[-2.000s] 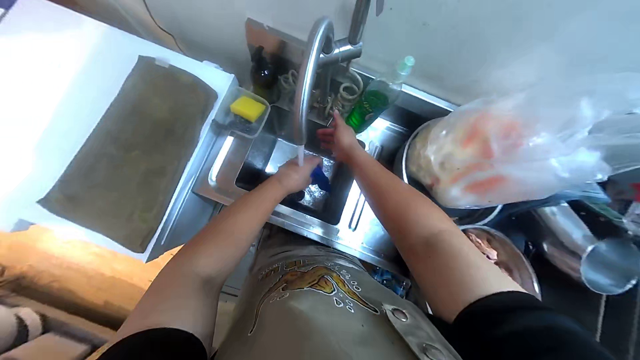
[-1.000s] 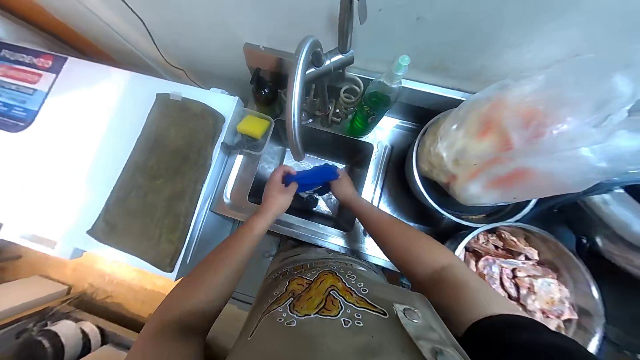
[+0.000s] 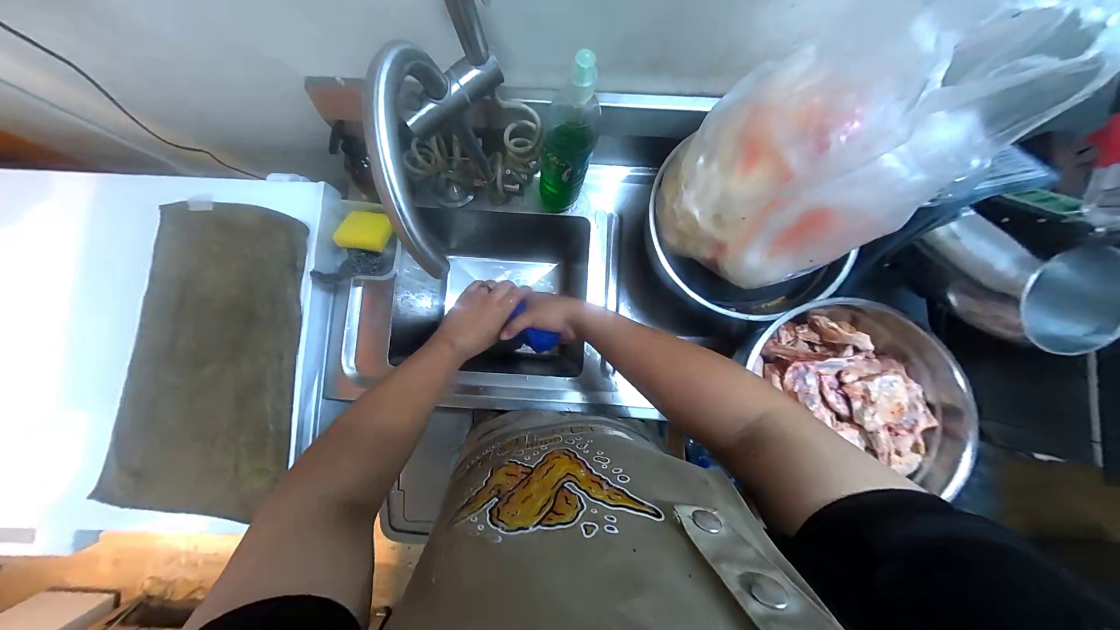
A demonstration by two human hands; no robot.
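Observation:
Over the steel sink basin [image 3: 490, 360], my left hand [image 3: 481, 317] and my right hand [image 3: 547, 315] are pressed together around a blue cloth [image 3: 541, 339]. Part of the cloth sticks out below my right fingers, and the rest is hidden in my grip. The curved metal faucet [image 3: 389, 162] arches just above and to the left of my hands. A green bottle of liquid [image 3: 567, 149] stands behind the basin. A yellow sponge [image 3: 363, 231] and a dark scouring pad [image 3: 359, 264] lie in a small clear tray at the basin's left.
On the left, a brown cloth [image 3: 210, 359] lies on a white surface [image 3: 52, 350]. To the right, a plastic bag of meat [image 3: 770, 192] rests in a pot [image 3: 744, 311], near a steel bowl [image 3: 961, 420] of raw meat pieces [image 3: 862, 385]. Metal ducting [image 3: 997, 271] lies farther right.
The blue cloth was stretched between my hands a second ago; now it is bunched up and my hands have come together. Two seconds ago my right hand was near the faucet, apart from the left.

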